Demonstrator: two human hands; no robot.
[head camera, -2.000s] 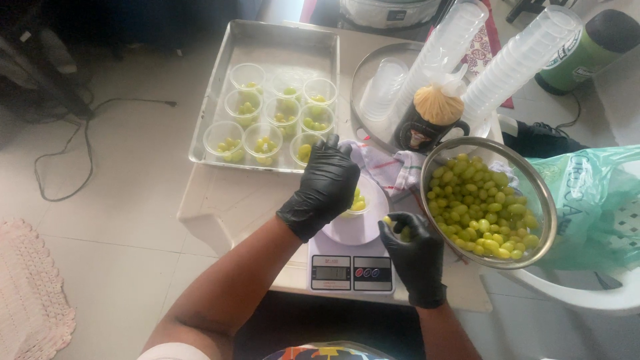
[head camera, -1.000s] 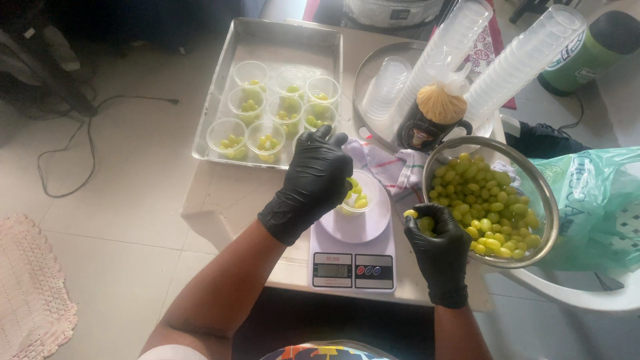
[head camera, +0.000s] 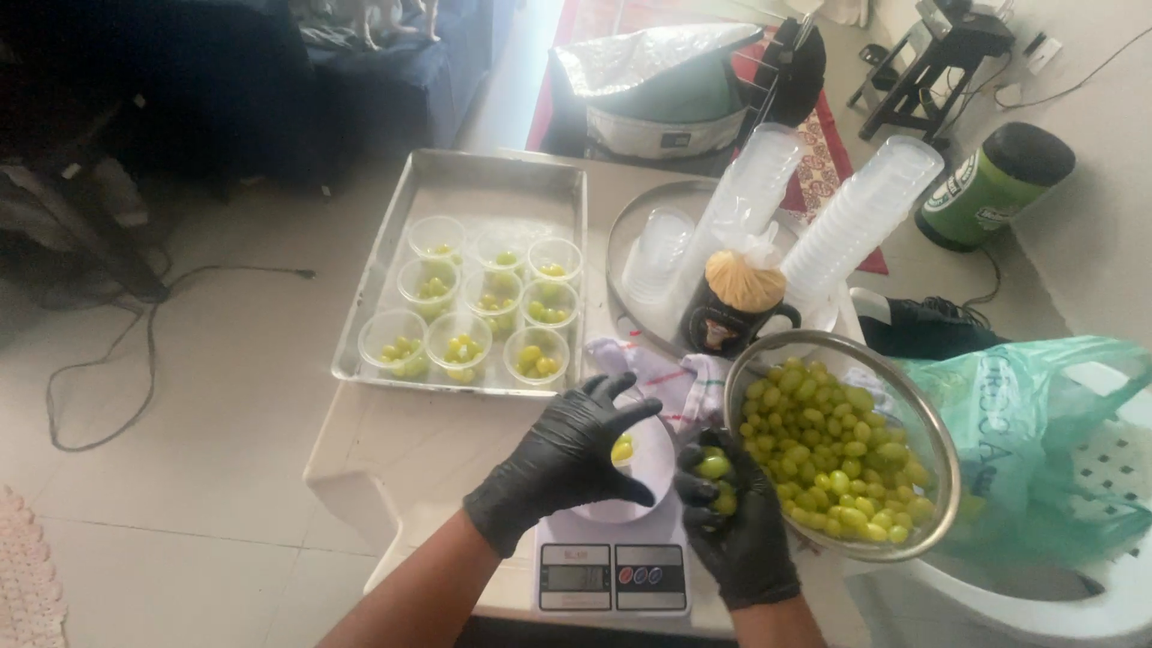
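Observation:
My left hand (head camera: 576, 450), in a black glove, is held over the kitchen scale (head camera: 614, 576) with fingers and thumb spread. Beneath it, partly hidden, a clear plastic cup with green grapes (head camera: 623, 448) sits on the scale's round white plate (head camera: 655, 468). Several green grapes (head camera: 714, 464) are in my gloved right hand (head camera: 733, 517), close to the plate's right side. A metal-rimmed bowl (head camera: 945, 486) full of green grapes stands just right of that hand. Behind my left hand, clear cups with grapes (head camera: 459, 342) fill the near part of a metal baking tray (head camera: 580, 225).
A round metal tray (head camera: 625, 211) holds stacked clear cups (head camera: 859, 220) and a dark mug (head camera: 724, 315) with a tan bundle. A cloth (head camera: 675, 378) lies between tray and bowl. At right are a green plastic bag (head camera: 1008, 432) and a white chair (head camera: 1026, 598). An insulated bag (head camera: 666, 126) stands behind.
My left hand has opened and spread its fingers over the scale. My right hand has moved from the bowl's near edge toward the scale, with grapes in it. The view has tilted up.

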